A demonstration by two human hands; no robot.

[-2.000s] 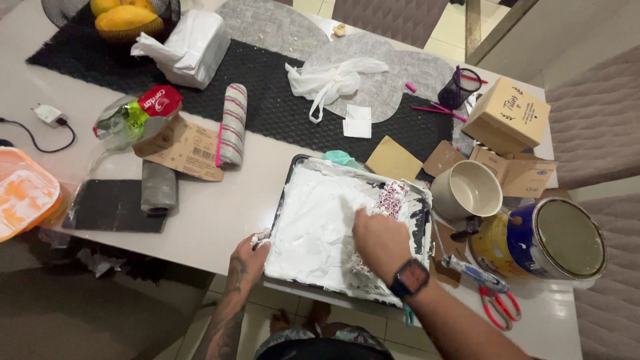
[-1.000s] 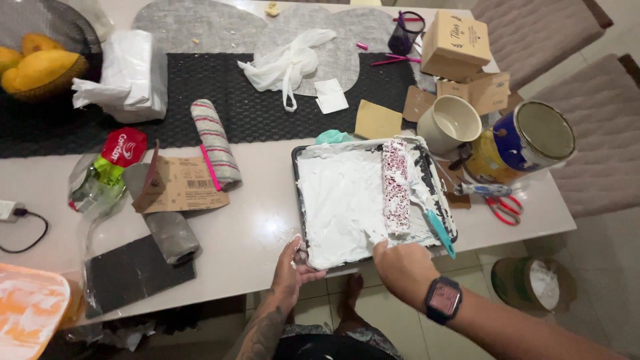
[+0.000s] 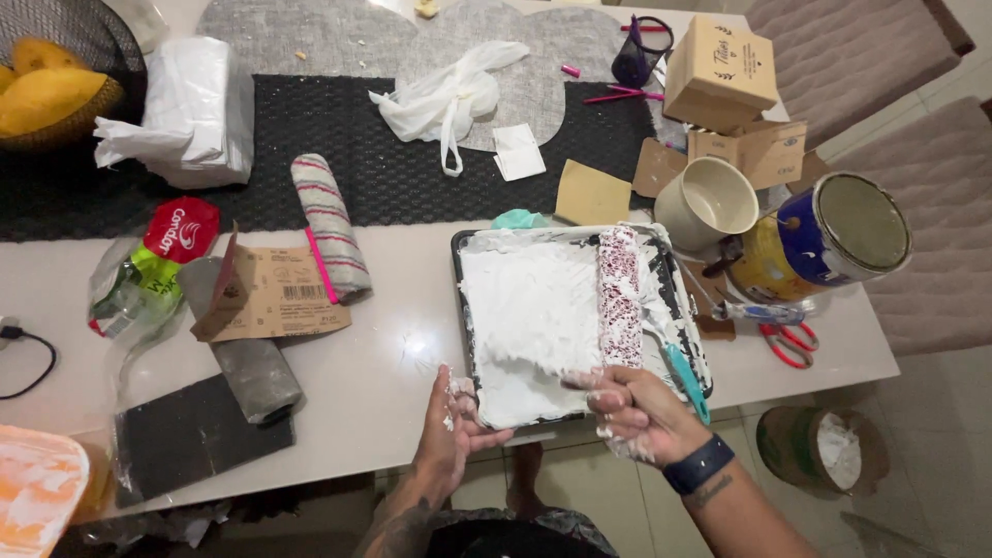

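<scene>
A black paint tray (image 3: pixel 462 310) full of thick white paint lies at the table's front edge. A textured roller sleeve (image 3: pixel 620 302), red and white with paint, rests along its right side, beside a brush with a teal handle (image 3: pixel 686 380). My left hand (image 3: pixel 457 422), smeared with white, is at the tray's lower left corner with its fingers apart; whether it touches the rim is unclear. My right hand (image 3: pixel 632 411) is over the front rim below the roller sleeve, fingers curled and coated with white paint. Whether a thing is between those fingers, I cannot tell.
Right of the tray stand a beige cup (image 3: pixel 707 203), a paint can (image 3: pixel 821 236) and red-handled scissors (image 3: pixel 789 345). To the left lie a striped roller sleeve (image 3: pixel 332 225), folded cardboard packaging (image 3: pixel 271 298) and a dark sandpaper sheet (image 3: pixel 203 438). A bucket (image 3: pixel 798 449) is on the floor.
My right hand was over the tray's right part two seconds ago and is now at its front edge. My left hand has opened beside the corner.
</scene>
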